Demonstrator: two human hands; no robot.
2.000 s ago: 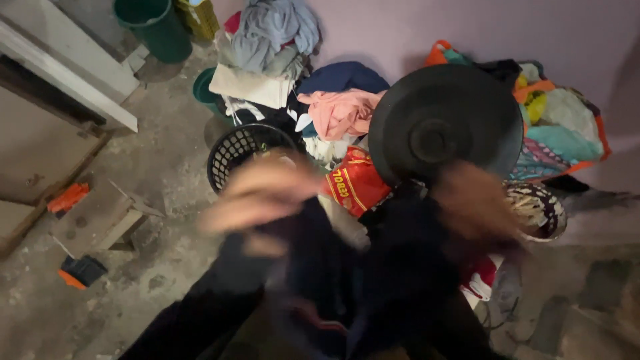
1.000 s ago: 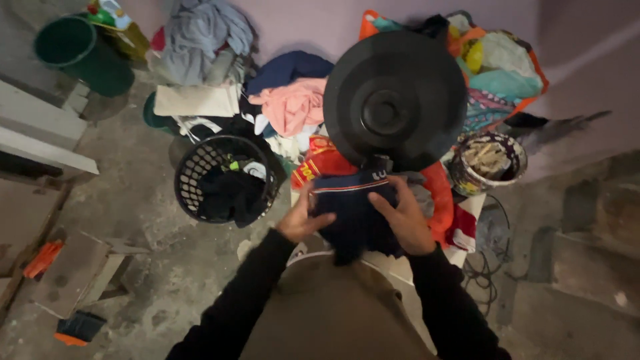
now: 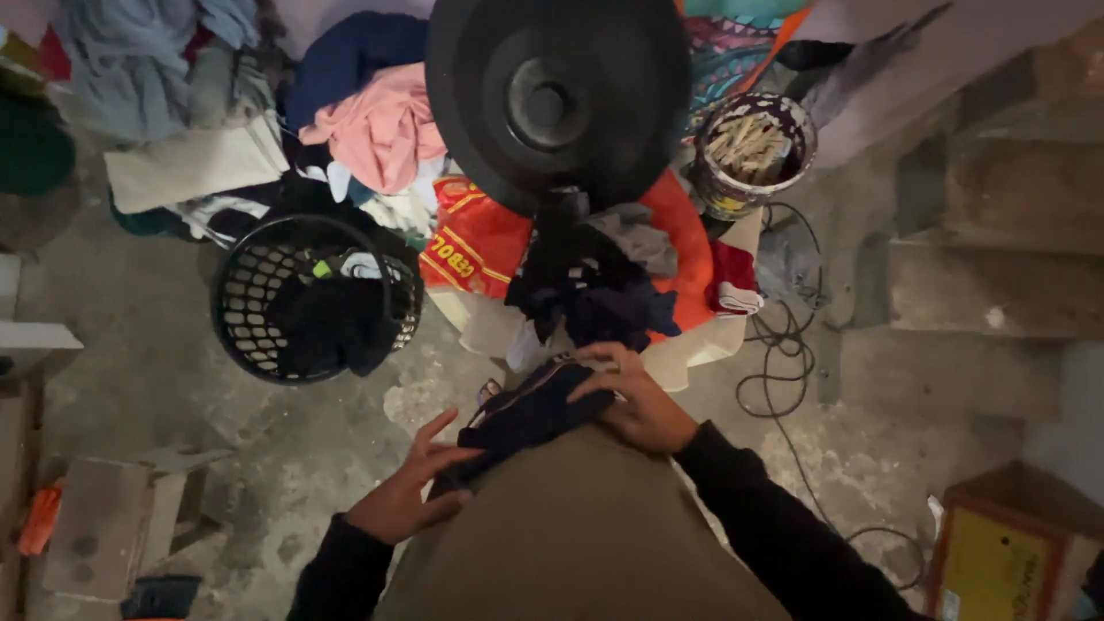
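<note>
A dark navy garment with a light-striped waistband [image 3: 535, 410] lies across the front of my body, low in the view. My right hand [image 3: 638, 401] grips its right end, thumb below and fingers on top. At its left end is my left hand [image 3: 418, 483], fingers spread and touching the cloth; whether it pinches the fabric is unclear. Just beyond the garment, dark clothes [image 3: 595, 293] and a grey cloth [image 3: 634, 237] are heaped beside a red printed bag [image 3: 477, 237]. Behind them stands a large round black lid [image 3: 561, 95].
A black perforated laundry basket [image 3: 233, 302] holding dark clothes stands left. Piled clothes, one pink [image 3: 388, 129], lie behind it. A paint-stained bucket of clothespins [image 3: 750, 151] is at the right, near a black cable [image 3: 780, 418] on the floor. A cardboard box [image 3: 1009, 552] sits lower right.
The navy garment and both hands have come down from beside the heap toward my body. The garment was held up between both hands one second ago. The view has shifted closer.
</note>
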